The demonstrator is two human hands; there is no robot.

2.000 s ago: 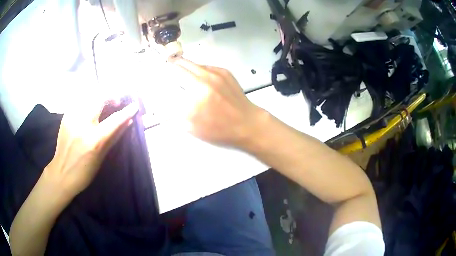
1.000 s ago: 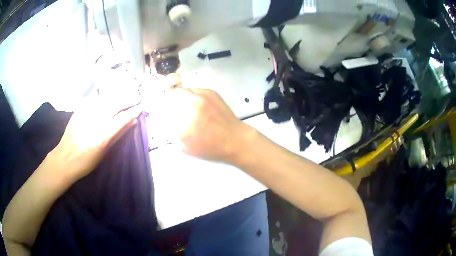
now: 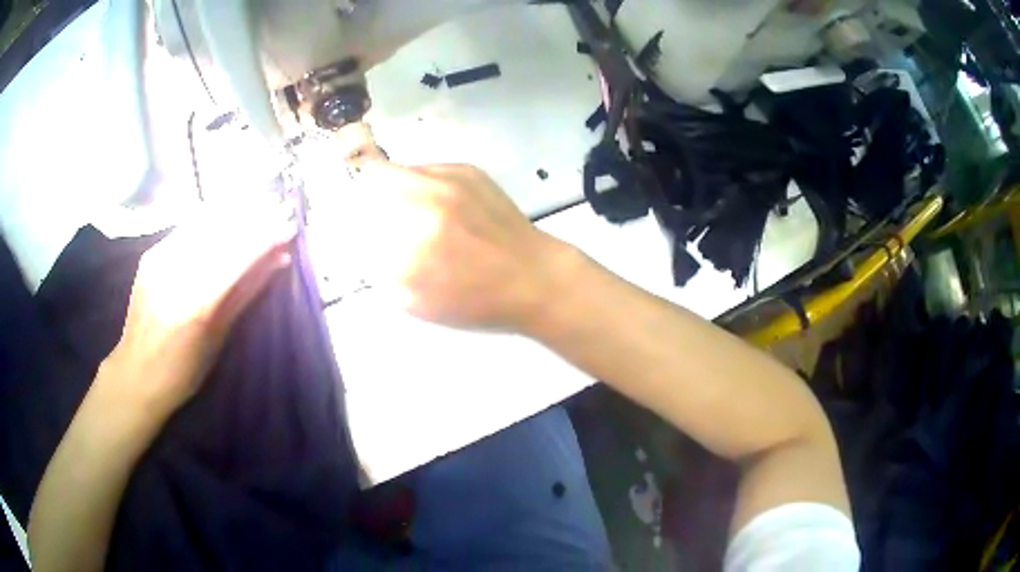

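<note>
The dark garment piece [image 3: 252, 413] runs from the needle area down into the lap and looks purple at its right edge under the lamp. My left hand [image 3: 185, 302] lies flat on its upper part, fingers towards the needle area. My right hand [image 3: 459, 246] is beside the machine head, its fingertips near the presser foot area and washed out by glare. I cannot tell whether it holds anything. The sewing machine head [image 3: 436, 17] is at the top. The needle and presser foot are lost in the glare.
A tangle of black strips [image 3: 738, 168] with a white rectangular piece [image 3: 802, 78] on it lies at the right. A short dark strip [image 3: 472, 75] and small scraps lie on the white table [image 3: 447, 391]. A yellow rail [image 3: 839, 293] with dark cloth is at the right.
The view has tilted down and back up, shifting the machine in the picture. Both hands stay near the needle area. The purple cloth edge now shows more clearly beside the left fingertips.
</note>
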